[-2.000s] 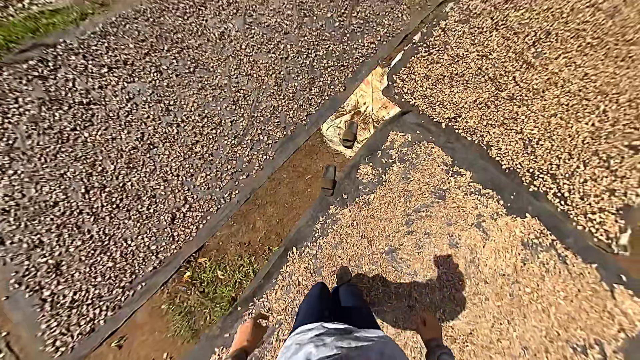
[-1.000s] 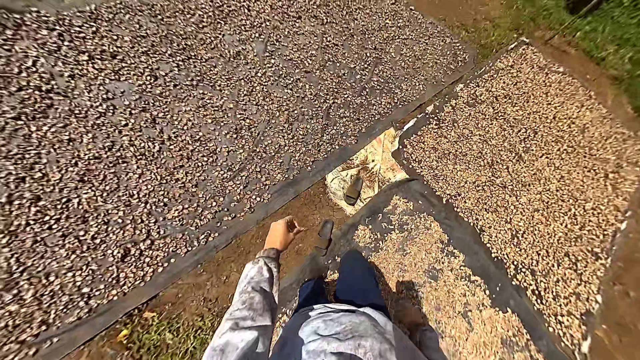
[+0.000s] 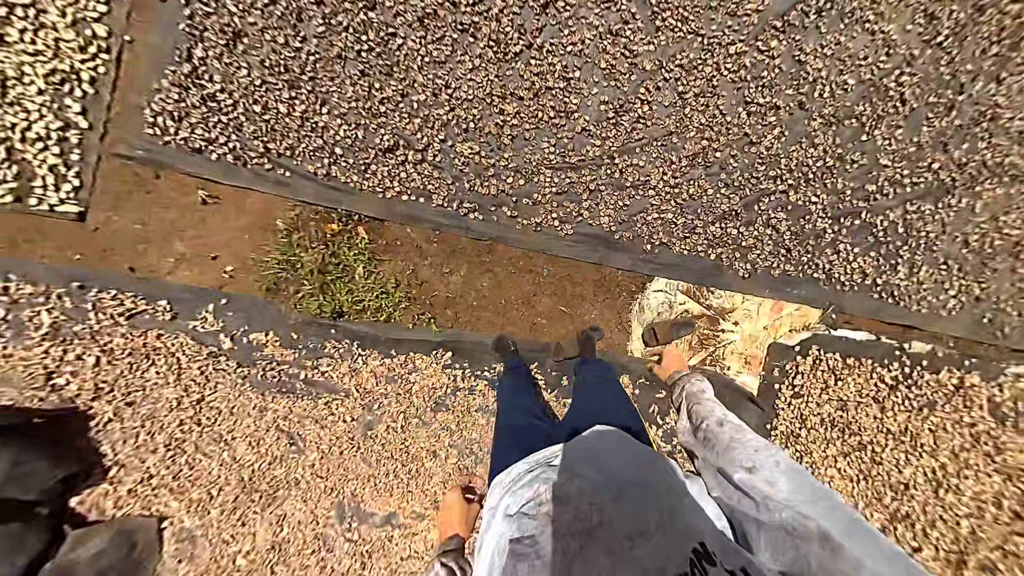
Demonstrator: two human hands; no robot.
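My left hand [image 3: 460,510] hangs beside my hip over a dark sheet spread with pale dried pieces [image 3: 240,448]; its fingers are loosely curled, and whether they hold anything is not clear. My right hand [image 3: 669,364] reaches forward on the right, just below a dark slipper [image 3: 669,331] on a pale plastic sack [image 3: 740,320]; no object shows in it, and its fingers are too blurred to tell their pose. A second slipper [image 3: 566,350] lies by my feet, partly hidden by one foot. My feet are at the sheet's edge.
A large dark sheet of browner pieces [image 3: 512,104] stretches ahead across a strip of bare soil [image 3: 496,280] with a grass tuft [image 3: 328,268]. More covered sheets lie at the upper left and right [image 3: 896,448]. Dark filled sacks [image 3: 104,548] stand at the lower left.
The view has turned strongly left, bringing the dark sacks and another sheet into sight. My feet now stand at the sheet's edge near the slippers.
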